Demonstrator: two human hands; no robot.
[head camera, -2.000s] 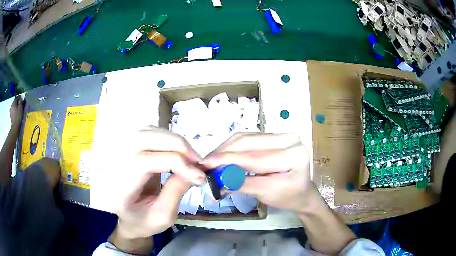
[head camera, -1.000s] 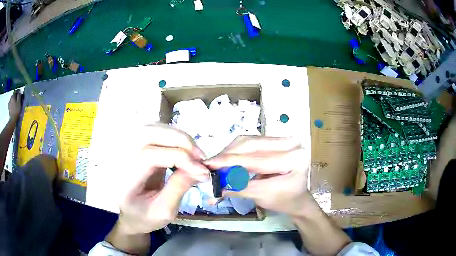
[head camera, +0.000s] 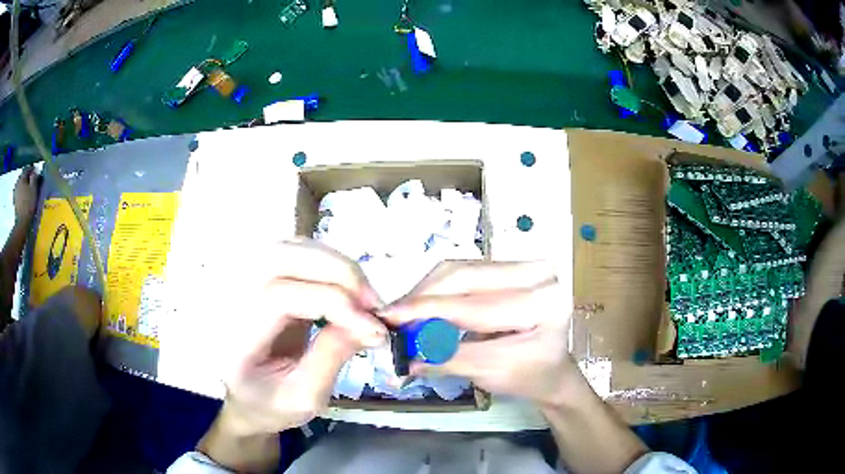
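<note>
A blue battery cell (head camera: 434, 341) is held end-on over the near part of the open carton (head camera: 393, 170). My right hand (head camera: 500, 324) grips the cell from the right. My left hand (head camera: 301, 324) pinches with thumb and fingertips at the cell's left side, beside a dark flat strip (head camera: 400, 355); whether it grips the strip or the cell's edge is hidden by the fingers. The carton holds crumpled white pieces (head camera: 403, 218).
The green belt (head camera: 361, 83) across the far side carries wired blue cells (head camera: 422, 56) and a heap of tan moulded parts (head camera: 713, 69). Green PCB panels (head camera: 732, 296) lie in the right-hand carton. Yellow printed sheets (head camera: 139, 250) lie left. Parts of other people show at both sides.
The cells and tan parts on the belt have shifted left. Both hands stay nearly in place with the cell, which sits slightly lower in view.
</note>
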